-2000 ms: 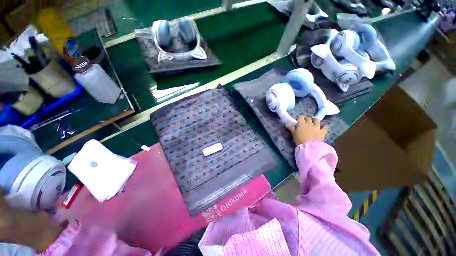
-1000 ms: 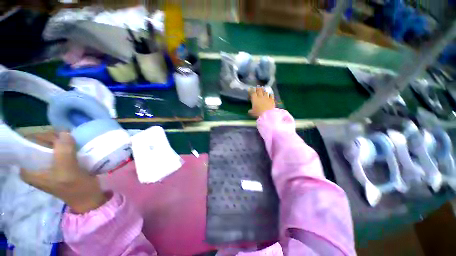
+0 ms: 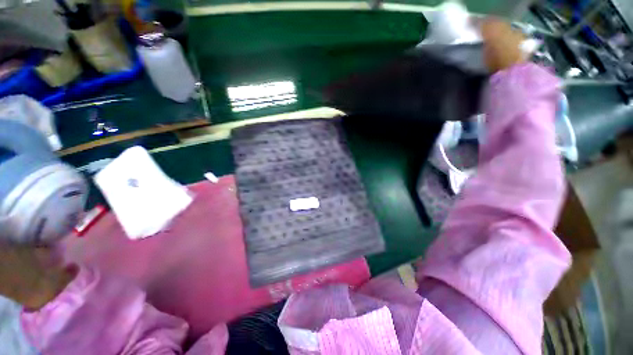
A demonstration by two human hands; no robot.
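My left hand (image 3: 31,274), blurred and cut by the left edge, holds white and pale blue headphones (image 3: 45,197). My right hand (image 3: 503,45) is stretched out to the upper right, blurred, gripping a dark grey bag (image 3: 416,87) at its far end. A blurred white item, apparently headphones, (image 3: 452,26) is beside its fingers. Another printed grey bag (image 3: 305,159) lies flat in front of me, partly over the pink-red mat (image 3: 173,277), with a small white piece (image 3: 304,204) on it.
A white stack (image 3: 142,191) and a red item (image 3: 89,220) lie left of centre. A white bottle (image 3: 166,68) and tool cups (image 3: 100,43) stand at the back left. More headphones (image 3: 454,156) are partly hidden by my right arm. A cardboard box (image 3: 576,236) is at the right.
My right hand has moved from the headphones at the back to the upper right, with a grey bag now trailing from it. The view has shifted. My left hand still holds headphones.
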